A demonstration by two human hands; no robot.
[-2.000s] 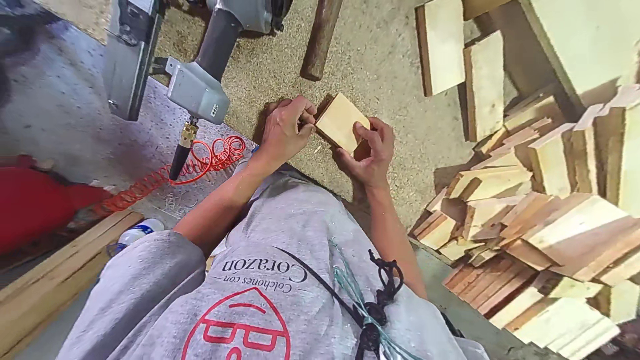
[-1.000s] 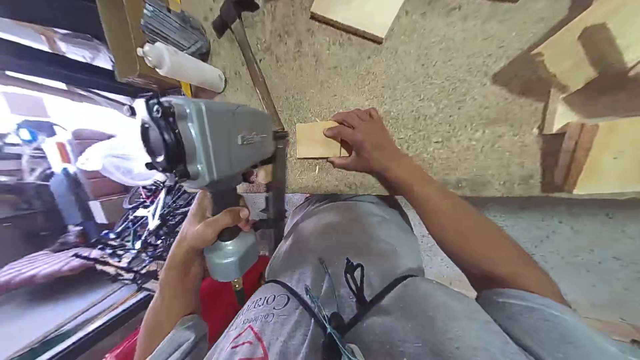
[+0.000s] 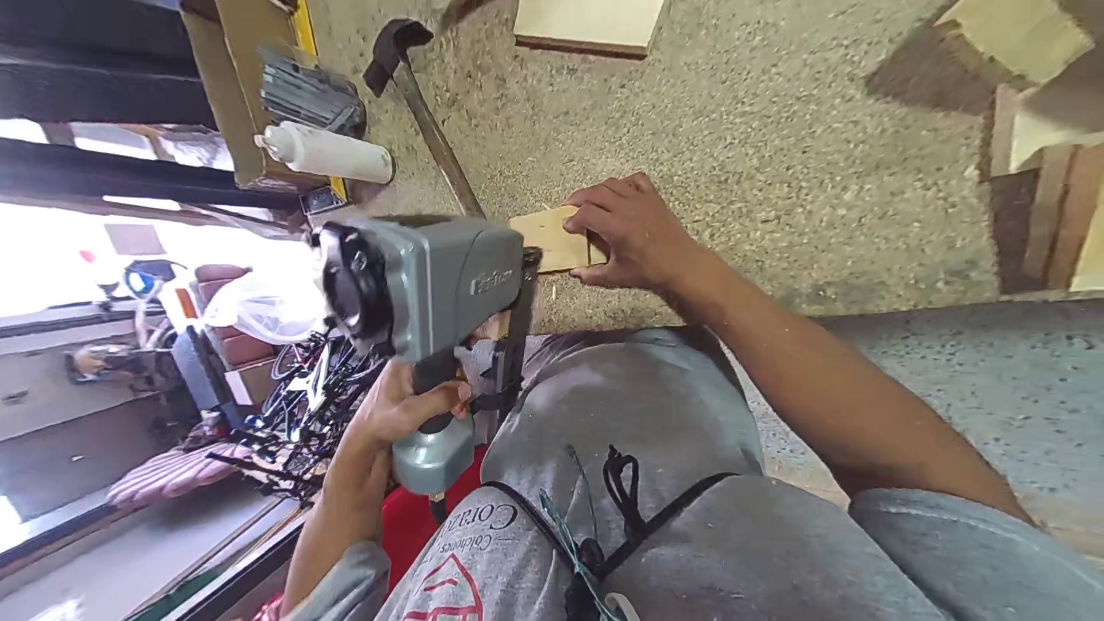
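My left hand (image 3: 418,401) is wrapped round the handle of a grey pneumatic nail gun or stapler (image 3: 440,285). The tool's dark nose is at the left end of a small pale wooden block (image 3: 548,237); whether they touch cannot be told. My right hand (image 3: 625,228) grips the block's right end between thumb and fingers, on the speckled work surface. Beyond the tool lies a hammer (image 3: 435,134) with a wooden handle, its lower end hidden behind the tool body.
A white plastic bottle (image 3: 332,153) and a bundle of metal strips (image 3: 310,95) lie by a cardboard box (image 3: 237,103) at the upper left. A flat wooden board (image 3: 591,21) is at the top. More wood pieces (image 3: 1048,216) sit at the right edge.
Two seconds ago both my hands held wooden pieces and the tool lay on the surface; now my left hand holds the tool. The view has swung strongly.
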